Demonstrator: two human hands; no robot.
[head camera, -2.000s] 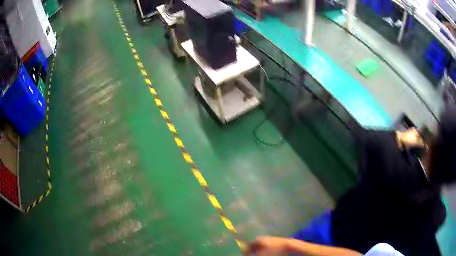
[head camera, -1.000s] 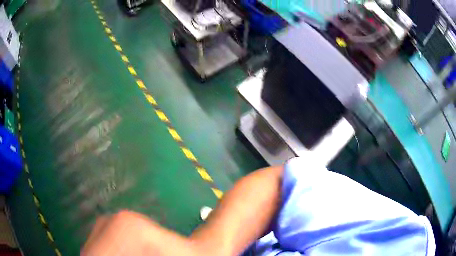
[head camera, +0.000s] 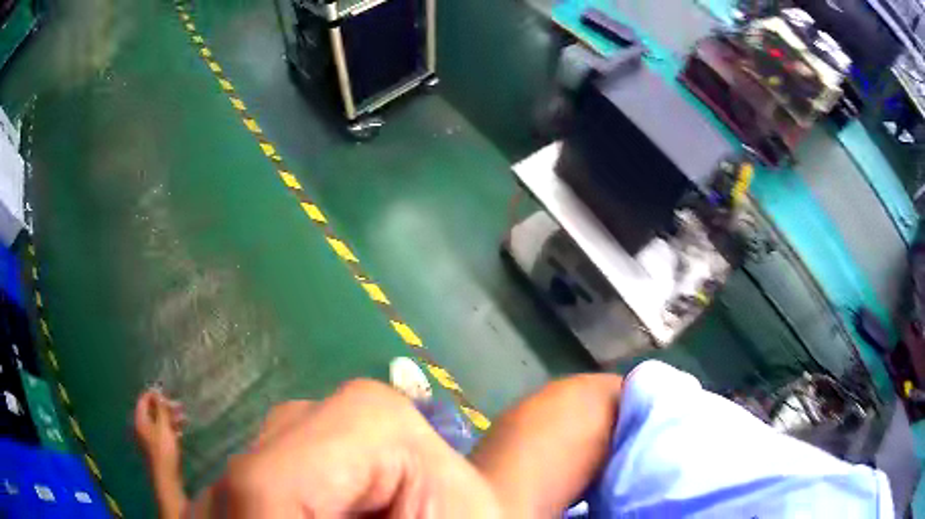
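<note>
My right hand (head camera: 355, 456) is large and blurred at the bottom centre, close to the camera. Its bare forearm bends out of a light blue short sleeve (head camera: 730, 456) at the lower right. Its fingers look curled, but the fingertips are not clear and no held thing shows. My left hand (head camera: 159, 414) is small and blurred at the lower left, hanging over the green floor with its forearm running down out of the picture. No held thing shows in it, and its finger pose is unclear. Neither hand visibly touches a work object.
A white shoe (head camera: 410, 377) shows beside the yellow-black floor tape (head camera: 345, 250). A white cart (head camera: 598, 248) bears a large dark box (head camera: 634, 167). A dark wheeled frame (head camera: 380, 56) stands behind. A turquoise-topped line (head camera: 811, 243) runs along the right. Blue bins (head camera: 46, 476) line the left edge.
The view has moved forward along the aisle, bringing the wheeled frame into view. The right hand has moved rightward and grown nearer. The left hand has come into view. The person in black is out of view.
</note>
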